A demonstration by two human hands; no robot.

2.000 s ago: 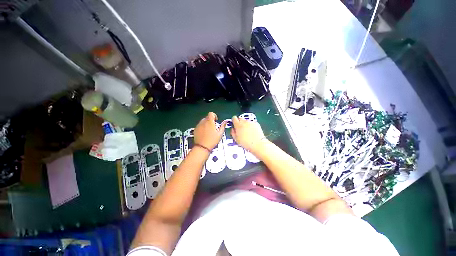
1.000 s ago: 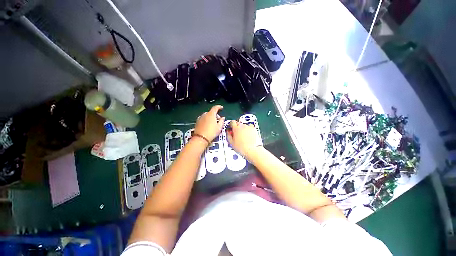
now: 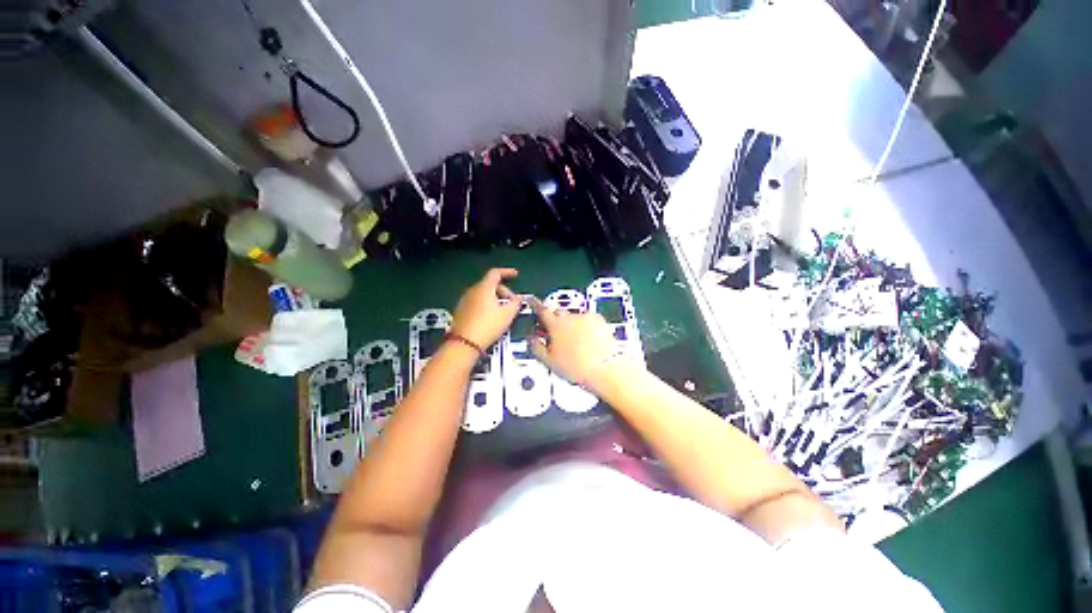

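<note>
Silver-white front panels with rounded ends, each with a window and a round hole, lie in a row on the dark green mat; one (image 3: 334,429) is at the left end and one (image 3: 612,314) at the right end. My left hand (image 3: 485,314) is over the upper part of the middle panels, index finger and thumb a little apart. My right hand (image 3: 575,343) is beside it, its fingertips at the top of a middle panel. The fingertips of both hands nearly meet. Whether either holds a small part is too small to tell.
Glossy black housings (image 3: 509,192) are piled along the grey partition, with a black-blue unit (image 3: 662,125) at the right end. A green bottle (image 3: 287,254), white tissue (image 3: 304,340), pink paper (image 3: 168,417) and blue crate (image 3: 180,581) are left. Circuit boards with cables (image 3: 886,371) heap on the white table.
My right hand has moved left to a neighbouring panel, closer to my left hand. The right-end panels are more uncovered. The whole view has shifted slightly.
</note>
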